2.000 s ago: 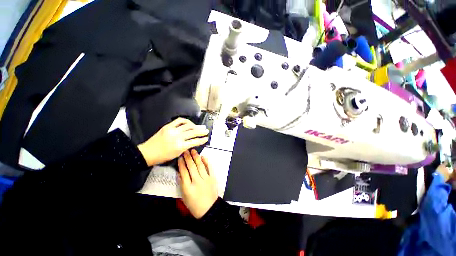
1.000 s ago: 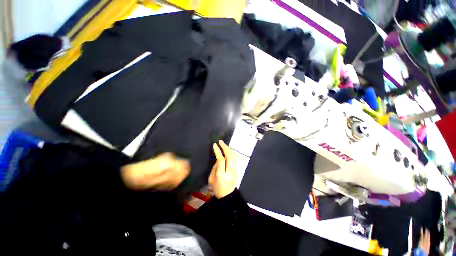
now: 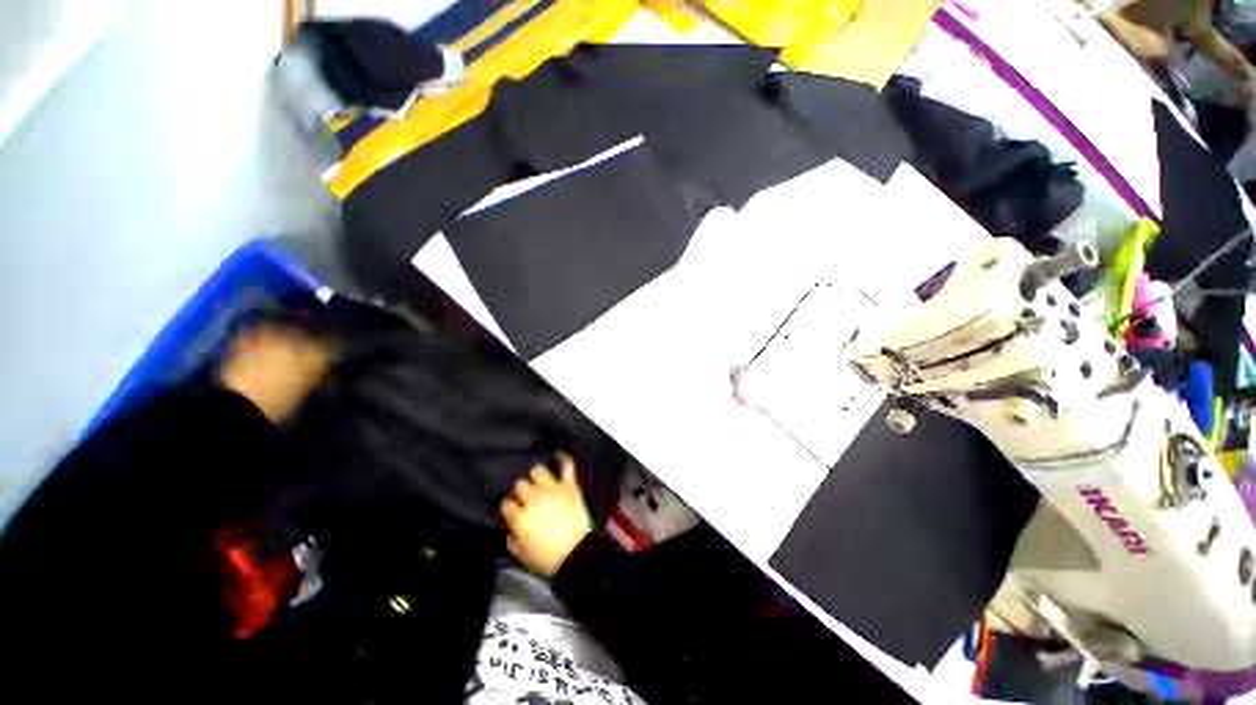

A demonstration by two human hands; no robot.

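A black fabric panel [image 3: 427, 413] hangs off the table's front edge, over the wearer's lap and towards the blue crate. My left hand [image 3: 280, 369] is blurred at the panel's far left end, by the crate; its fingers are not clear. My right hand [image 3: 548, 515] is on the panel's right part, fingers curled against the cloth. The white sewing machine [image 3: 1102, 482] stands at the right, with no fabric visible under its needle. A black rectangular cut piece [image 3: 909, 530] lies right of the needle, partly under the machine arm.
Stacked black cut pieces [image 3: 579, 241] lie on the table's left part, with yellow material [image 3: 475, 108] behind them. The blue crate [image 3: 207, 324] is below at the left. The white table's front edge [image 3: 647, 468] runs diagonally past my right hand. Thread cones stand behind the machine.
The black panel has come off the machine bed and over the table's front edge. My left hand has moved far left with it; my right hand is lower. The view has swung left.
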